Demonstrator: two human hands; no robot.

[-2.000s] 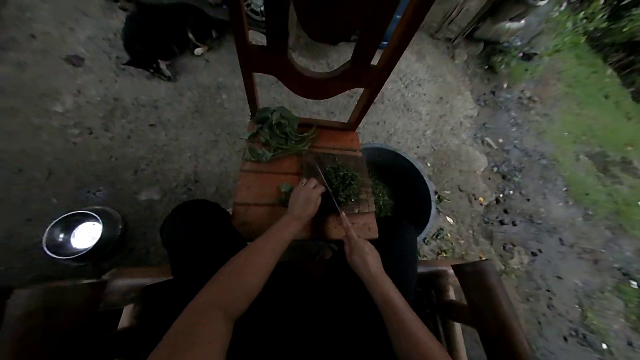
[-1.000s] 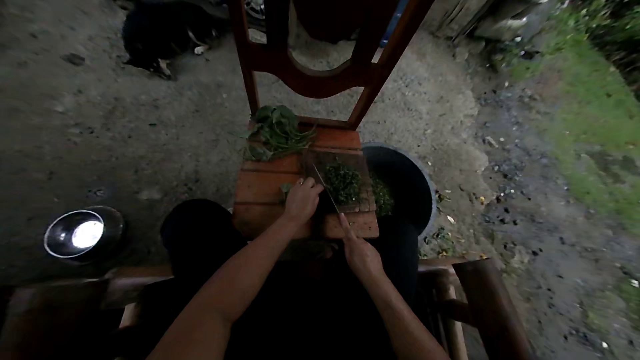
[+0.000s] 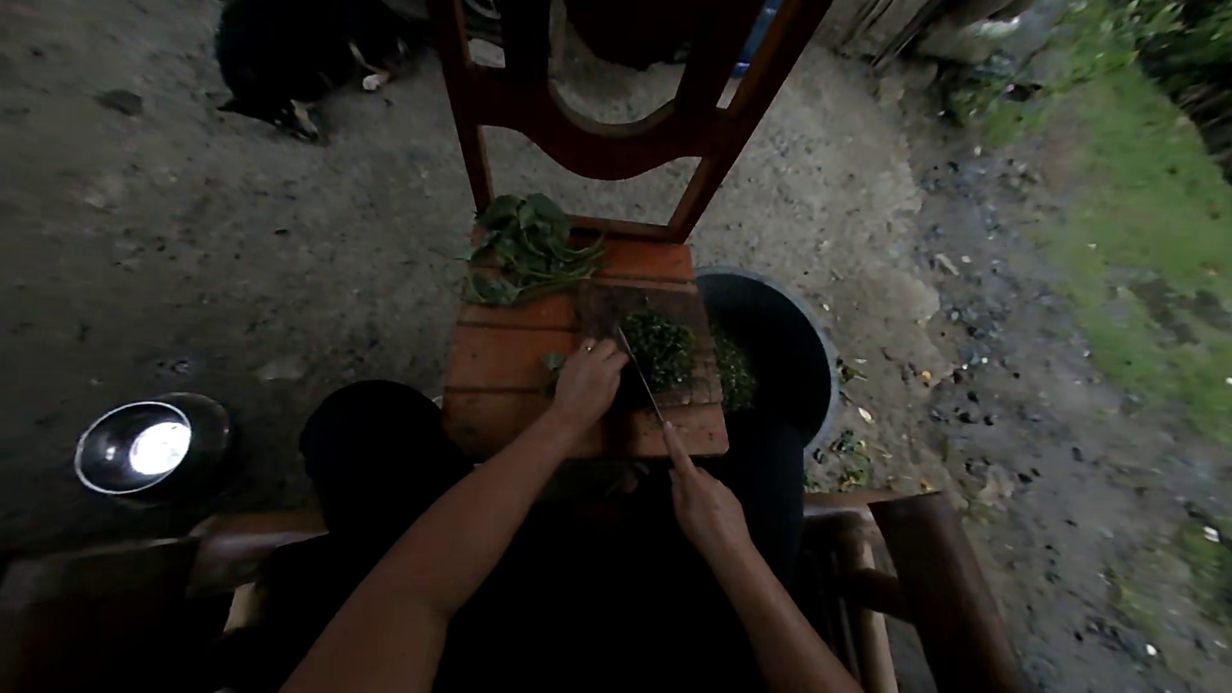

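Observation:
My right hand grips the handle of a knife, its blade pointing up and left over a dark cutting board. Beside the blade, my left hand presses down with bent fingers; green leaf parts stick out at its left side, and what lies under the fingers is hidden. Finely chopped greens are heaped on the board just right of the blade. Whole leafy greens with stems lie at the back left of the wooden chair's seat, which carries the board.
Right of the seat stands a large dark basin with chopped greens inside. The chair's backrest rises at the far side. On the ground are a shiny metal bowl at left and a lying black dog. Wooden armrests flank my legs.

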